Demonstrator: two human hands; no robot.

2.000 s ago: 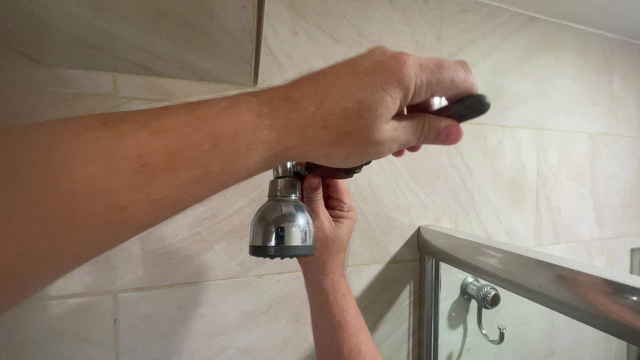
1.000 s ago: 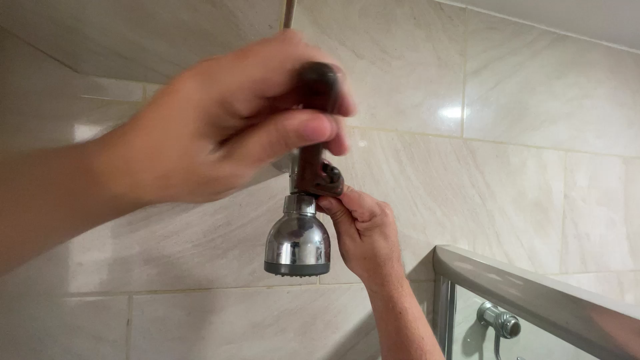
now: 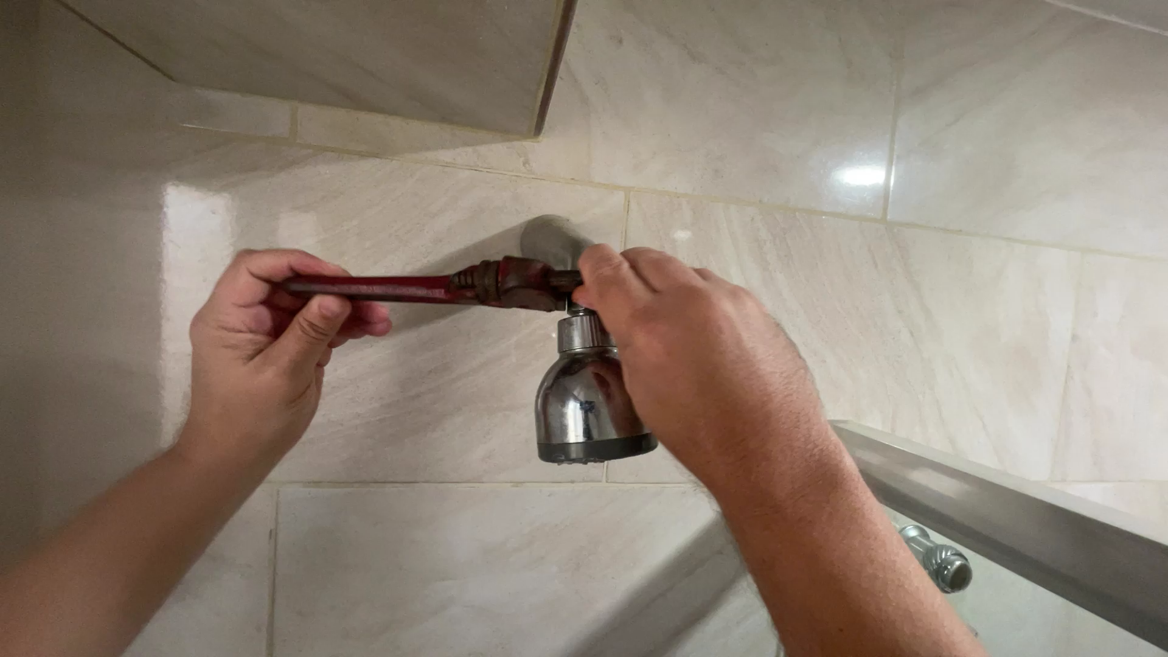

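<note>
A red pipe wrench (image 3: 392, 289) lies nearly level across the view, its jaw end at the fitting just above a chrome shower head (image 3: 584, 401). My left hand (image 3: 274, 338) grips the end of the wrench's handle between thumb and fingers. At the jaw end, my right hand (image 3: 684, 338) holds the wrench's jaws, with its fingers covering them and part of the fitting. The shower head hangs face down below the wrench, partly behind my right hand. How the jaws sit on the fitting is hidden.
Marble-look wall tiles (image 3: 438, 557) stand behind. A tiled overhang (image 3: 365, 55) juts out at the upper left. At the lower right are the metal rail of a shower enclosure (image 3: 995, 520) and a chrome fixture (image 3: 940, 558).
My left hand has swung the wrench handle from pointing right, through the front, to pointing left. My right hand has stayed near the jaw end and now reaches over the jaws.
</note>
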